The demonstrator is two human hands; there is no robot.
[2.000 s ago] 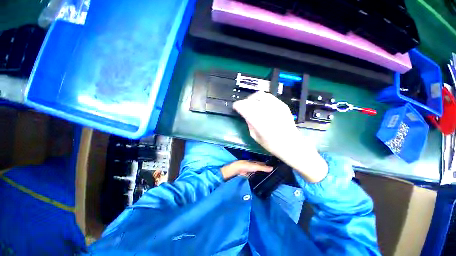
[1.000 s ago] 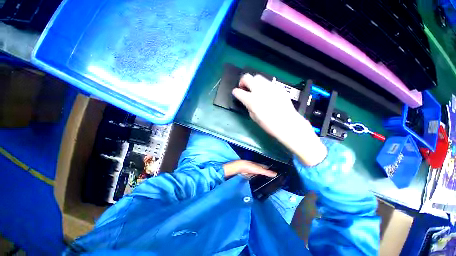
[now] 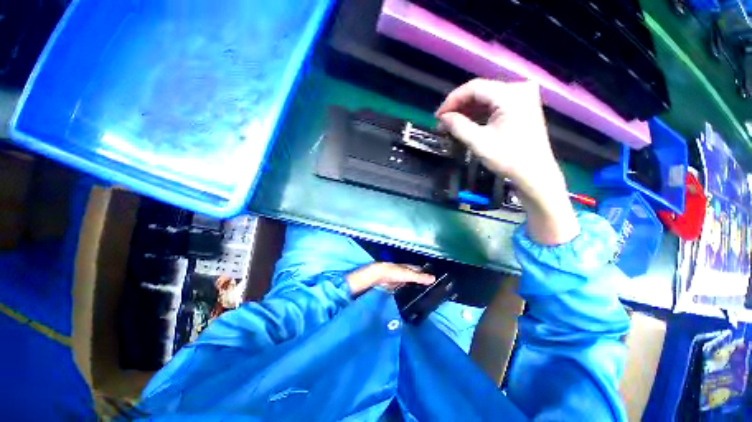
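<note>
The black assembly fixture [image 3: 383, 157] lies on the green bench, with a silver metal strip [image 3: 425, 138] on it. My right hand [image 3: 499, 124] is over the fixture near the strip's right end, thumb and forefinger close together; whether anything is between them cannot be told. My right hand and wrist hide part of the crosspiece and the clamp; the tip of the red clamp handle [image 3: 583, 199] shows. My left hand [image 3: 387, 277] is at my lap below the bench edge, holding a black plastic housing [image 3: 429, 298].
A large blue tray [image 3: 239, 177] stands left of the fixture. Pink foam [image 3: 511, 67] with black housings [image 3: 577, 41] is behind. Blue bins [image 3: 678, 165] and a red bin [image 3: 691, 210] stand at the right by printed sheets [image 3: 721, 247]. A carton [image 3: 92, 288] is below the bench.
My right hand has moved from the fixture's left part to the right, over its crosspiece area. My left hand still holds the housing at my lap. The camera view has shifted.
</note>
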